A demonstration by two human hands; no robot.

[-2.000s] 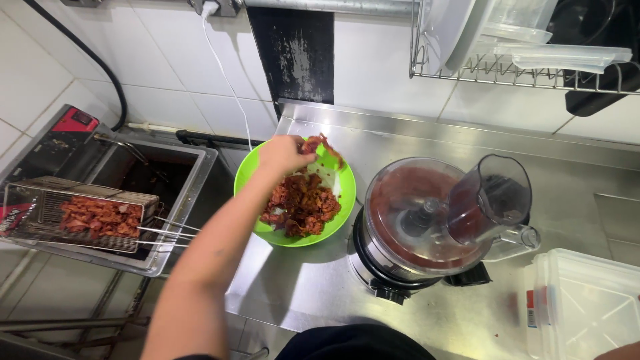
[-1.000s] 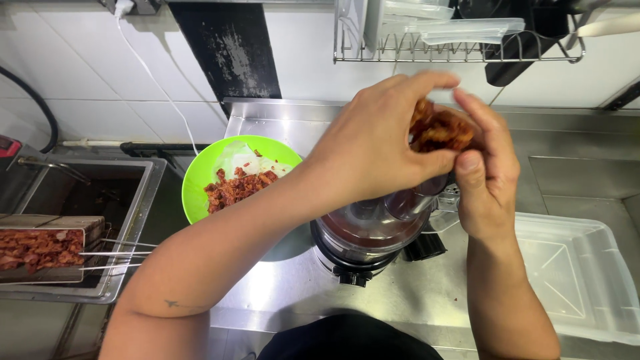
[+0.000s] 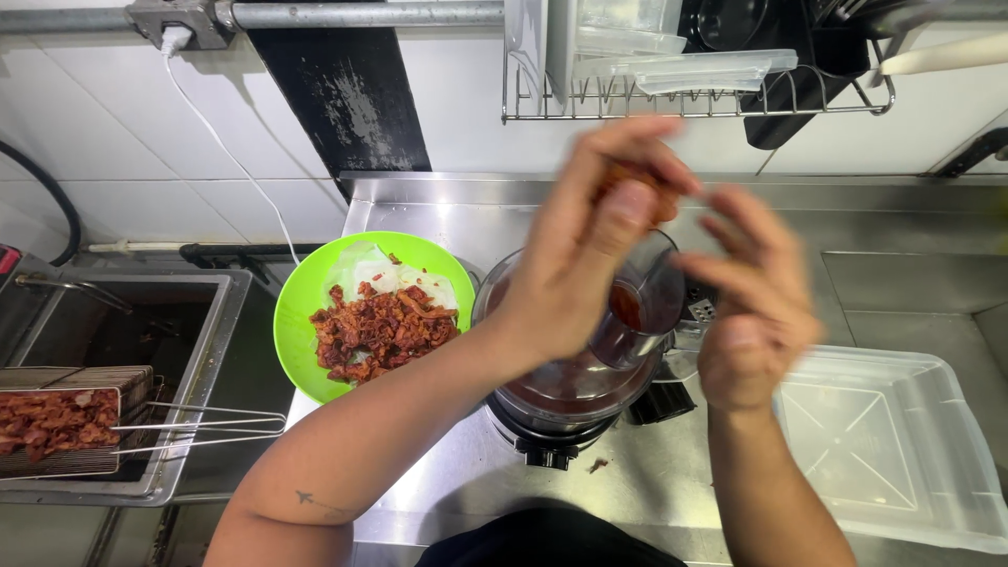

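Note:
My left hand (image 3: 591,236) holds a clump of reddish fried bits (image 3: 639,189) above the feed tube (image 3: 639,315) of a food processor (image 3: 567,402). Beside it, to the right of the tube, my right hand (image 3: 752,299) is raised with fingers apart and nothing seen in it; both hands are blurred. Reddish matter shows inside the clear tube. Left of the processor stands a lime-green bowl (image 3: 295,315), holding white paper (image 3: 366,264) under a heap of the same fried bits (image 3: 378,335). A small piece lies on the steel counter (image 3: 488,480) in front of the processor.
A wire fryer basket (image 3: 134,425) of fried bits rests over a deep fryer (image 3: 213,346), its handle pointing right. A clear plastic container (image 3: 945,441) lies at right. A wire dish rack (image 3: 701,106) hangs above; a white cable (image 3: 228,153) runs down the wall.
My left hand took fried bits from the green bowl and moved right, over the processor. The right hand, beside the clump one second ago, is now apart from it. The view shifted right.

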